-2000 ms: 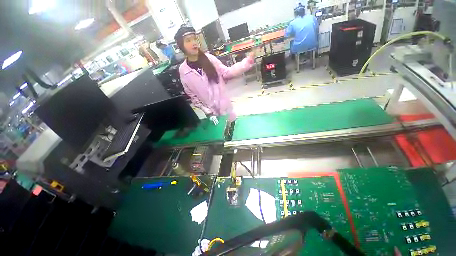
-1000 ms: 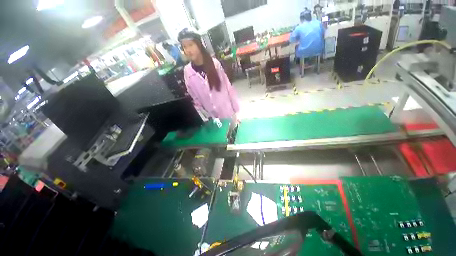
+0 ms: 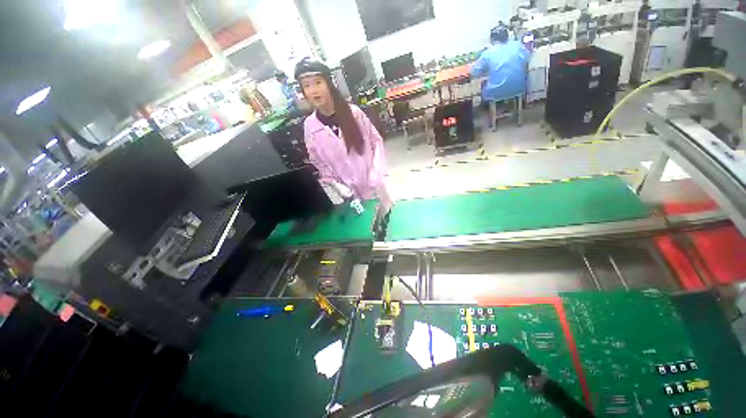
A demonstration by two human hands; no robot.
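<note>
A large green flat circuit board point(image 3: 622, 343) with a red border strip point(image 3: 572, 347) lies on the green-matted bench point(image 3: 253, 359) at the lower right. It carries rows of small white-black and yellow parts. White paper pieces point(image 3: 330, 357) and a small metallic device point(image 3: 388, 333) lie to its left. A blue tool point(image 3: 260, 311) with a yellow end lies farther left. A black curved band point(image 3: 442, 375) crosses the bottom of the view, very near the camera, and hides part of the board. Neither of my hands can be made out.
A green conveyor point(image 3: 515, 207) with a metal edge runs beyond the bench. A person in pink point(image 3: 348, 151) stands behind it, and a person in blue point(image 3: 503, 69) sits farther back. A monitor and keyboard point(image 3: 214, 233) are at left. Black totes point(image 3: 581, 94) stand behind.
The person in pink has lowered an arm that was stretched out to the right. The view has shifted slightly, so the bench sits a little lower. The board and tools have not visibly moved.
</note>
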